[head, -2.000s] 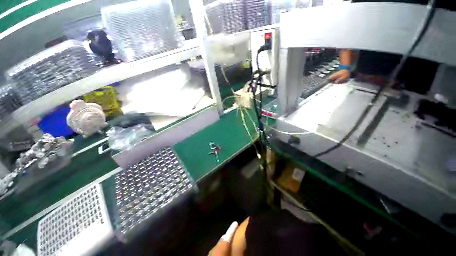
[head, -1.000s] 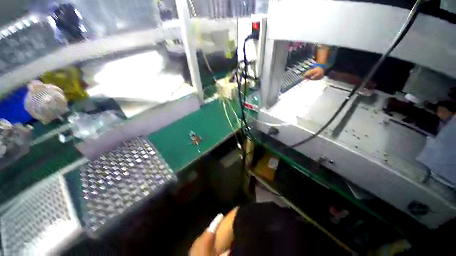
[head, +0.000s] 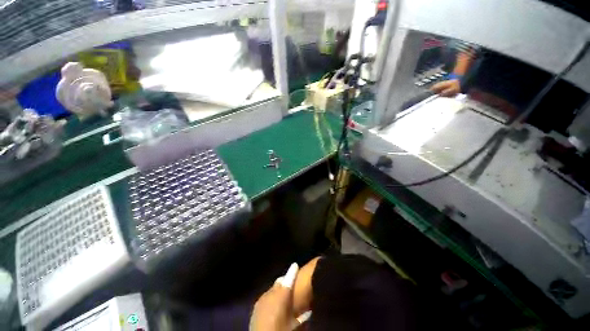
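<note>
One bare hand with white finger cots, seemingly my right hand, is low at bottom centre, cut off by the lower edge beside a dark sleeve. Its fingers look bent; whether it holds anything is hidden. My left hand is not in view. A clear blister tray with rows of shiny pockets lies on the green-matted bench. A white parts tray with small parts in rows lies to its left. No hand touches either tray.
A small metal bunch lies on the mat. Crumpled plastic bags and a round pale object are behind the trays. The white machine stands right, with a cable across it and another person's hand. A panel shows bottom left.
The view has swung left and back right, and tilted lower. The panel at bottom left has come into view. The visible hand stays low at bottom centre, with a second finger cot now showing.
</note>
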